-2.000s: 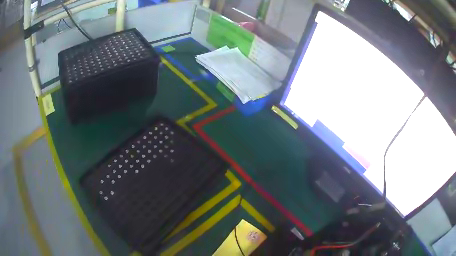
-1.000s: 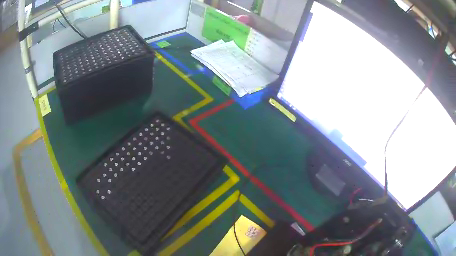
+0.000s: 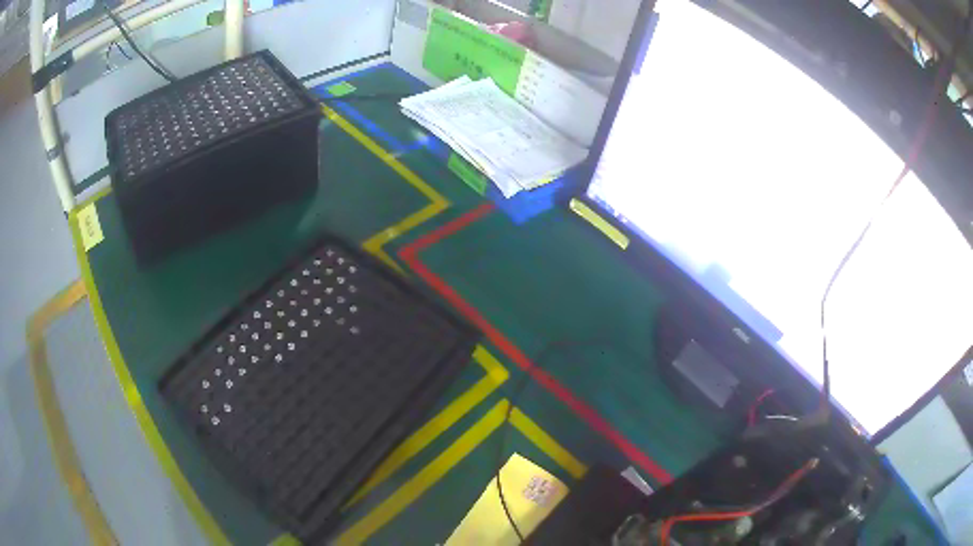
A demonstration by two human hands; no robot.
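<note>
No hand is in the picture. The nearest thing is a black grid tray (image 3: 363,395) lying at an angle on the green mat, partly filled with small pale parts in rows on its upper left side; the rest of its pockets look dark. Part of the dark fixture (image 3: 758,480), with a red wire (image 3: 715,518), shows at the bottom right and is cut off by the lower edge. A yellow paper slip (image 3: 510,501) lies left of it with a thin dark cable across it.
A tall stack of black trays (image 3: 219,187) stands at the back left, its top filled with pale parts. White paper sheets (image 3: 496,133) lie at the back on a blue holder. A large glaring monitor (image 3: 768,203) stands behind the fixture. Yellow and red tape (image 3: 469,309) marks the mat.
The view has shifted slightly, so the trays and papers sit a little further left and higher, and more of the fixture shows. No object has visibly moved on the bench.
</note>
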